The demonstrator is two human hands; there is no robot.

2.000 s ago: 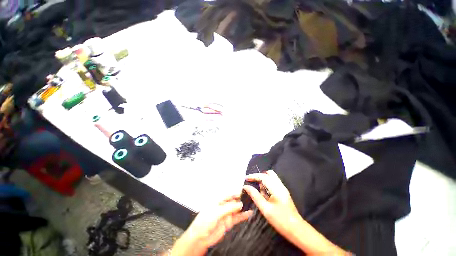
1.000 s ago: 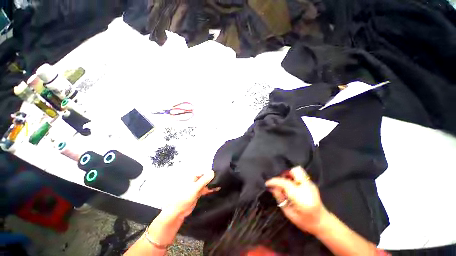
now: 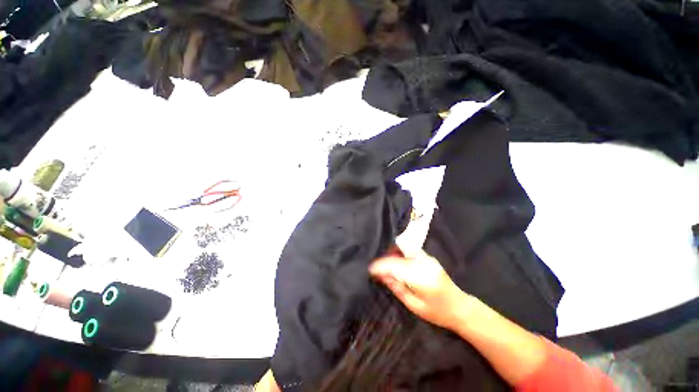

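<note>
The black garment lies bunched over the table's near edge and hangs down before me. My right hand is at its middle, fingers curled on a fold of the cloth; I see no needle. My left hand shows only as a small patch of skin at the bottom edge, the rest hidden by the cloth or cut off. A white pointed piece sticks up at the garment's far end, and another white piece shows between its folds.
On the white table covering are a phone, red-handled scissors, a pile of small dark pieces, black thread cones and bottles. Dark and brown garments are heaped behind.
The view has swung right, so the table things sit further left. The garment's near part is spread further left and now covers most of my left hand. My right hand is still at the cloth.
</note>
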